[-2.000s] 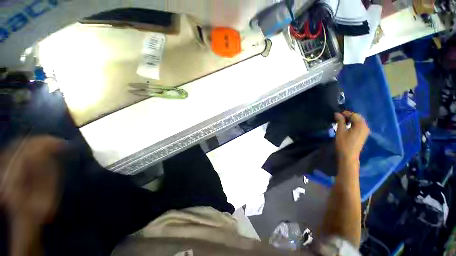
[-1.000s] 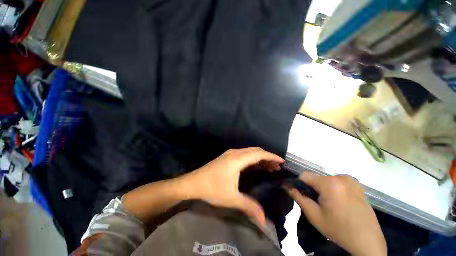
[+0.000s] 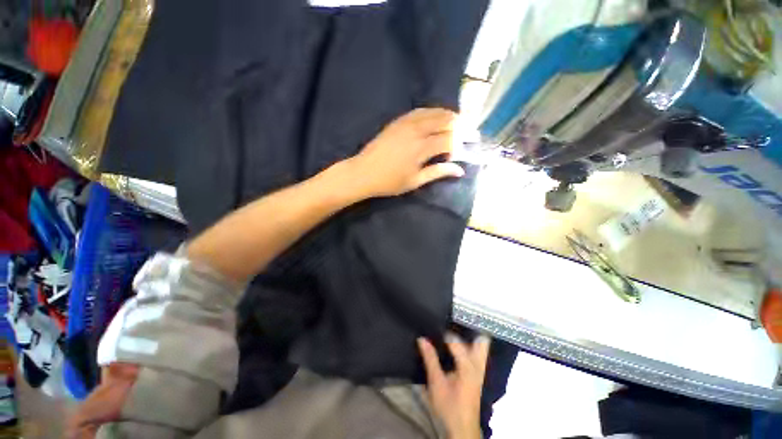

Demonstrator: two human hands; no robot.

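A black garment (image 3: 360, 283) spreads over the table and hangs toward my lap. My left hand (image 3: 407, 159) lies on the cloth beside the bright needle area of the sewing machine (image 3: 583, 94); its fingertips are lost in the glare. My right hand (image 3: 457, 377) is at the cloth's lower right edge, by the table's front edge, with the cloth edge at its fingers. The needle and presser foot cannot be made out in the glare.
Green snips (image 3: 607, 273) and a white barcode tag (image 3: 633, 221) lie on the machine bed. An orange piece (image 3: 772, 314) is at the far right. A blue basket (image 3: 86, 283) with offcuts stands at left. The ruler-marked table edge (image 3: 600, 350) runs along the front right.
My left hand has moved up from the lap to the cloth by the needle. My right hand has moved down and left along the cloth edge. The cloth near my lap now lies flatter.
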